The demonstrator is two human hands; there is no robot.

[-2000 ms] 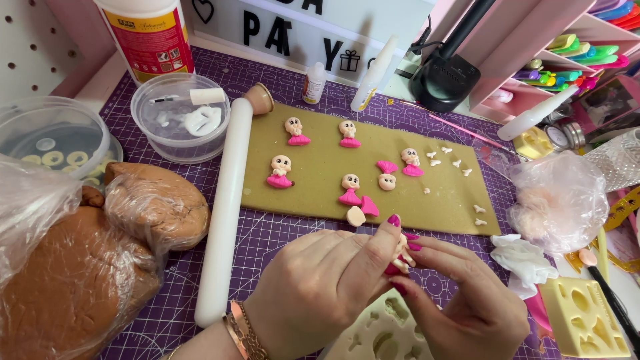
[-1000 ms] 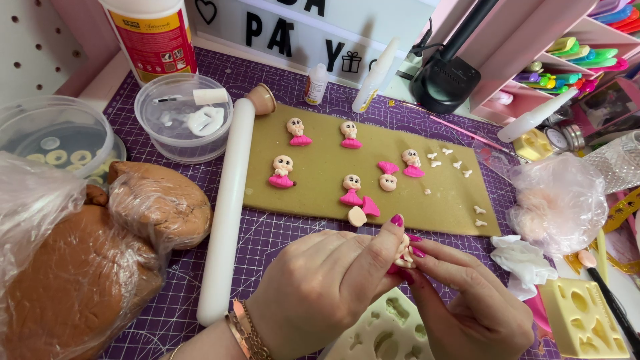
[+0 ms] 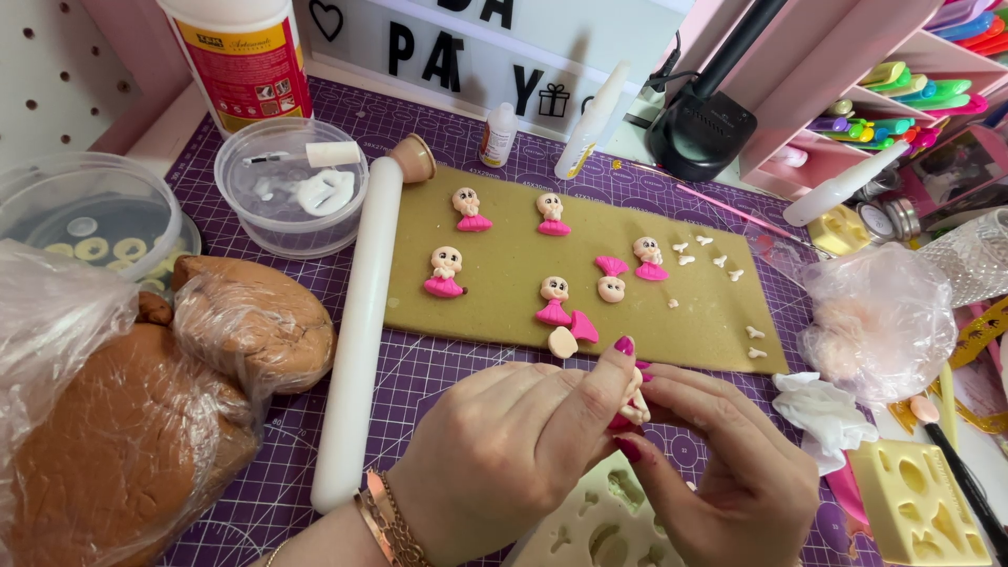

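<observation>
My left hand [image 3: 512, 441] holds a small clay doll figure [image 3: 635, 400] with pale body parts and a bit of pink at its base; the fingers hide much of it. On its right side my right hand [image 3: 724, 457] grips the same figure with thumb and fingertips. Beyond both hands lies an olive board [image 3: 504, 260] bearing several pale doll figures in pink skirts, such as one at the upper left [image 3: 470, 209]. Tiny pale arm-like pieces [image 3: 719, 261] are spread at the board's right part. Beneath my hands is a cream silicone mold [image 3: 579, 524], partly covered.
A white rolling pin [image 3: 358, 339] lies along the board's left edge. Wrapped brown clay [image 3: 134, 441] fills the lower left, near a tub of white glue [image 3: 291, 236]. At the right are wrapped pale clay [image 3: 874, 323], a crumpled white tissue [image 3: 823, 417] and a yellow mold [image 3: 913, 504].
Both hands stay together over the cream mold, with small shifts of the fingers around the figure. The figures on the board have not plainly moved.
</observation>
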